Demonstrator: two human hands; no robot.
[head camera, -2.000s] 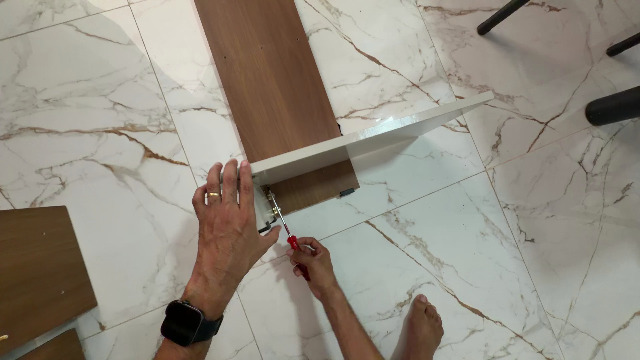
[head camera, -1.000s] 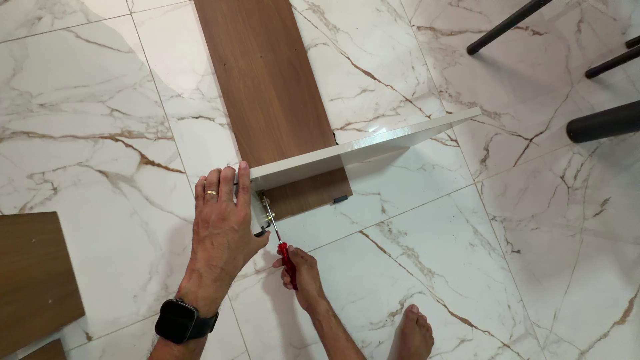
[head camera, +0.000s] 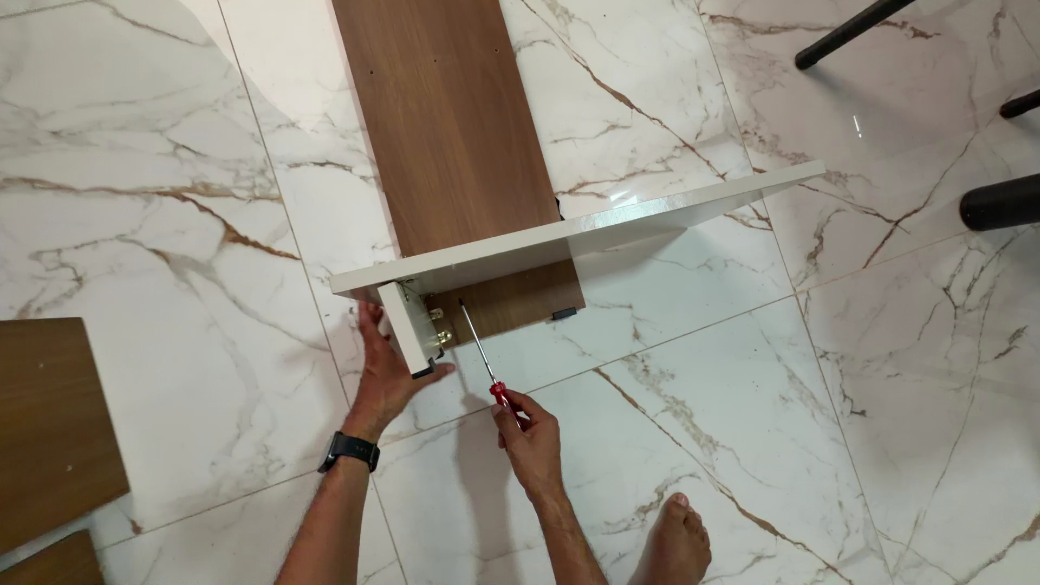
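Note:
My right hand (head camera: 530, 443) grips a screwdriver (head camera: 500, 395) by its red handle, its tip over the lower end of a long brown wooden board (head camera: 455, 130). A white panel (head camera: 585, 231) stands on edge across that board. Beneath its left end is a short white piece (head camera: 405, 329) with brass-coloured metal fittings (head camera: 444, 335) on its inner face and a black part (head camera: 422, 373) at its lower end. My left hand (head camera: 390, 378), a black watch on the wrist, is at the outer side of the short piece, its fingers partly hidden behind it; the thumb shows below.
Brown wooden boards (head camera: 61, 422) lie on the marble-patterned tile floor at the left. Black furniture legs (head camera: 1003, 201) stand at the right. A small black part (head camera: 564, 313) sits at the brown board's lower edge. A bare foot (head camera: 681, 543) is at the bottom.
My left hand has moved from the top of the white panel's left end down to the short piece's outer side. The screwdriver tip has moved away from the metal fittings.

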